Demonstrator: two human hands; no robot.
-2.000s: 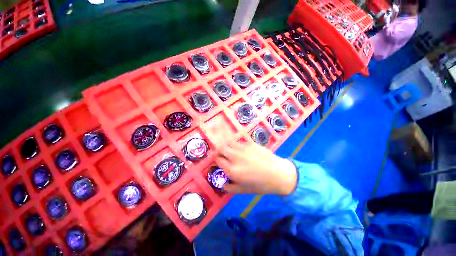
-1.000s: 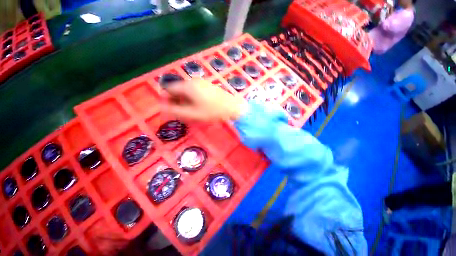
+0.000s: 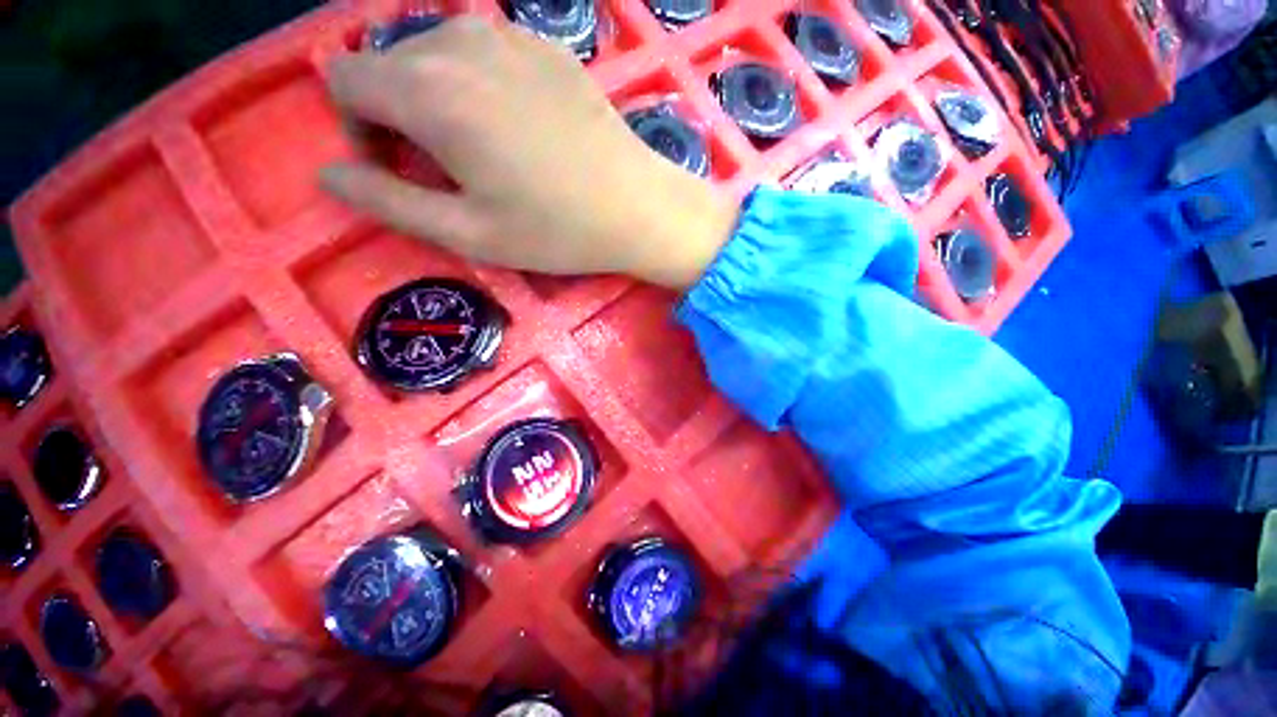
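Note:
A red foam tray (image 3: 196,182) fills the left and middle of the view. Its lower pockets hold dark chronograph-style watch heads (image 3: 429,333), one with a glowing red centre (image 3: 532,478) and one with a purple-blue face (image 3: 646,595). Silver-grey watch heads (image 3: 756,98) sit in its far right part. My right hand (image 3: 518,154), bare with a blue sleeve, is over the upper pockets, palm down, thumb and forefinger apart. A watch head (image 3: 402,31) shows partly beyond its knuckles. A dark patch lies under the fingers; whether they hold something is hidden. My left hand is out of view.
Another red tray (image 3: 25,490) with dark watch heads lies at the left, partly under the near one. Dark straps (image 3: 1029,63) lie beyond the far right edge. Blue floor (image 3: 1092,315), a blue stool (image 3: 1207,210) and a brown box (image 3: 1207,367) are at the right.
My right hand moved from the lower middle pockets to the upper ones, where it stays. The view has come closer to the tray, and the left tray has shifted toward the picture's edge.

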